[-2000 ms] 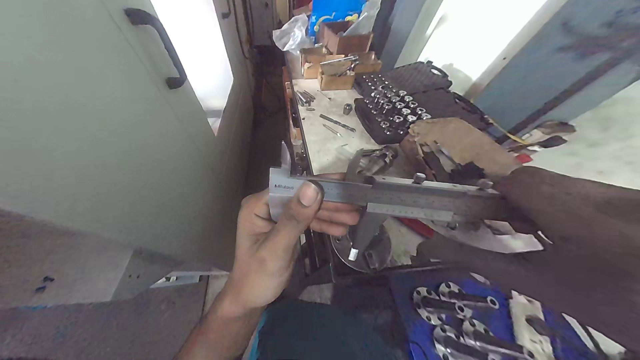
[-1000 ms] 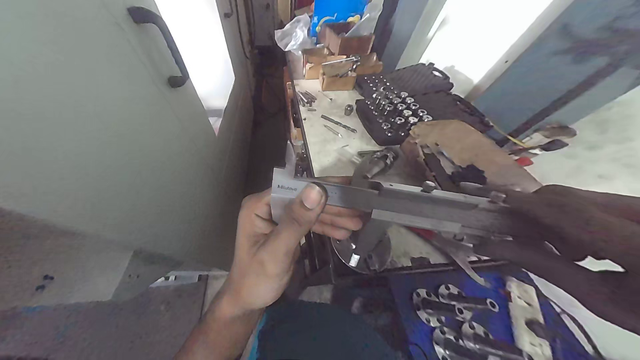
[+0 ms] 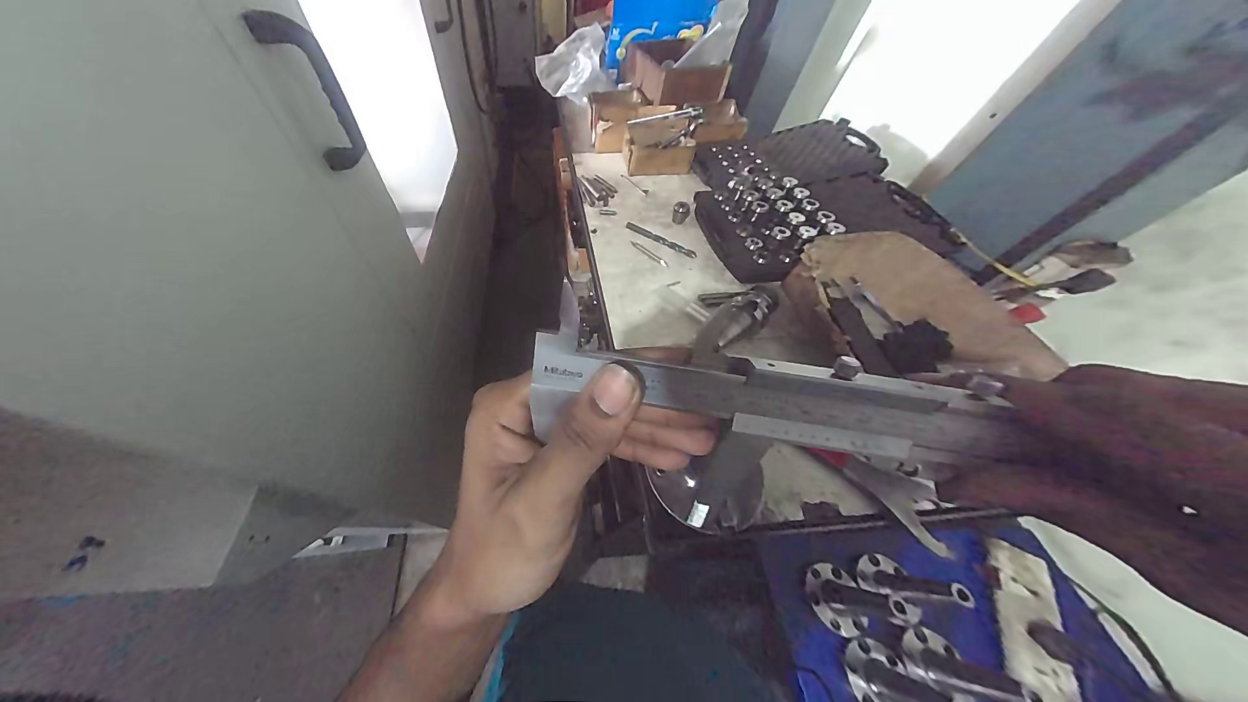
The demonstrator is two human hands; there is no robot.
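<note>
My left hand point(image 3: 546, 487) grips the fixed-jaw end of a steel vernier caliper point(image 3: 799, 400), its thumb pressed on the beam and its fingers behind. The caliper lies nearly level, tilted slightly down to the right, with its jaws apart. At the right my right hand point(image 3: 1053, 439), dark and blurred, closes around the far end of the beam; its fingertips are hard to make out. Behind and below the caliper a round shiny metal part point(image 3: 707, 492) shows in part. Nothing is seen clamped between the jaws.
On the workbench point(image 3: 624, 263) lie a drill bit point(image 3: 661, 240), a tool holder point(image 3: 746, 317) and a black case of collets point(image 3: 751, 263). Cardboard boxes point(image 3: 658, 158) stand behind. Flanged metal shafts point(image 3: 877, 595) rest on a blue surface point(image 3: 790, 565). A grey machine door point(image 3: 195, 244) stands left.
My right hand has moved from the right edge in toward the caliper's end and is more plainly in view. My left hand keeps its hold in about the same place.
</note>
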